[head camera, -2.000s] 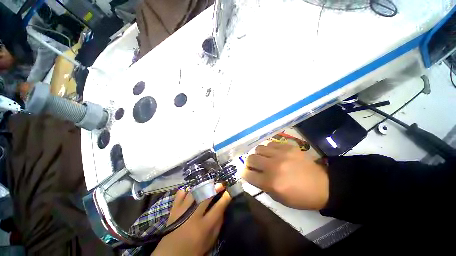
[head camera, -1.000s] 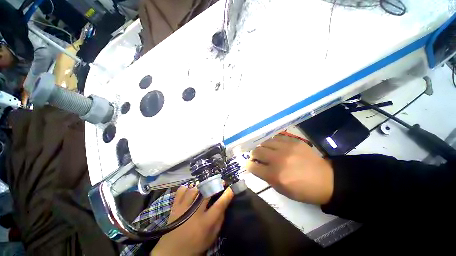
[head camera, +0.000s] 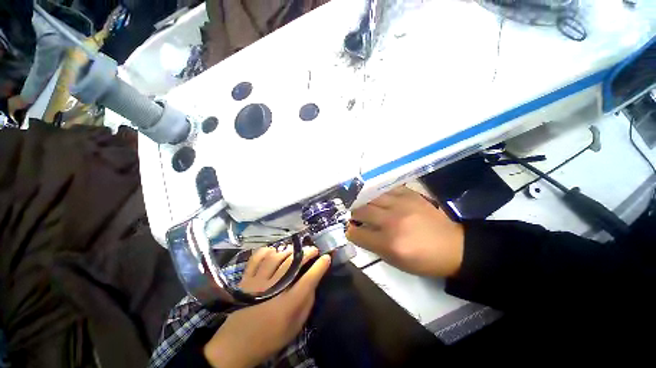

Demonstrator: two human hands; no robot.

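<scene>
The white sewing machine head (head camera: 446, 86) crosses the view diagonally. My left hand (head camera: 277, 298) lies on plaid fabric (head camera: 180, 323) below the thread tension assembly (head camera: 327, 223); its fingertips are partly behind the curved metal guard and a black cable. A dark band (head camera: 360, 309) runs from beside my left hand toward the lower edge. My right hand (head camera: 406, 233) is at the right of the tension assembly, fingers bent, fingertips hidden by the head. The needle area is hidden. Whether either hand grips the cloth cannot be told.
Brown garment pieces (head camera: 65, 237) are heaped at the left, with more brown cloth (head camera: 252, 25) behind the head. A black flat object (head camera: 471, 190) and a black-handled screwdriver (head camera: 597, 212) lie right of my right hand. A grey ribbed post (head camera: 133, 104) stands at the head's left end.
The view has shifted, so the machine sits further right and the brown heap shows more. The left fingers look more bent and the left forearm shows more. The right hand stays beside the tension assembly.
</scene>
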